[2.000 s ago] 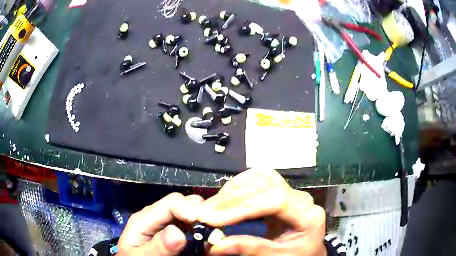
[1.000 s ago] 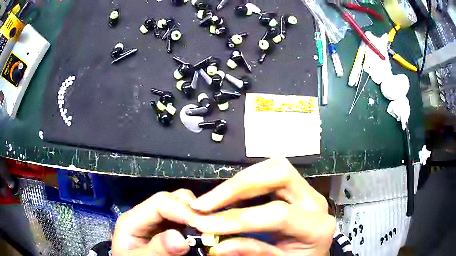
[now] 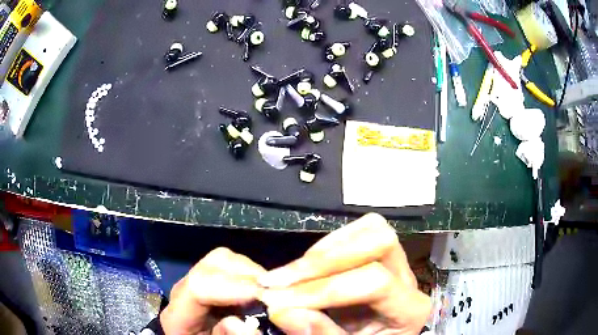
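My left hand (image 3: 213, 291) and my right hand (image 3: 354, 284) meet at the bottom centre, below the bench edge. Between their fingertips they hold a small black earbud (image 3: 263, 320), mostly hidden by the fingers and cut by the lower edge. A whitish bit shows at its left side. Unfinished earbuds (image 3: 308, 171) with pale green-yellow ends lie scattered on the dark mat (image 3: 157, 118). One rests on a whitish round piece (image 3: 274, 156). A cream card (image 3: 389, 176) with a yellow-brown band lies at the mat's lower right.
Small white rings (image 3: 92, 118) form a curve at mat left. The polisher (image 3: 39, 72) stands far left. Red-handled pliers (image 3: 492, 55), tweezers (image 3: 484, 131), and a tissue-wrapped black-handled tool (image 3: 538, 222) lie right. Below are a blue bin (image 3: 101, 235) and a white tray (image 3: 488, 281).
The fingers have closed further over the earbud, hiding its pale end. The bench view has shifted upward overall, and lately to the right.
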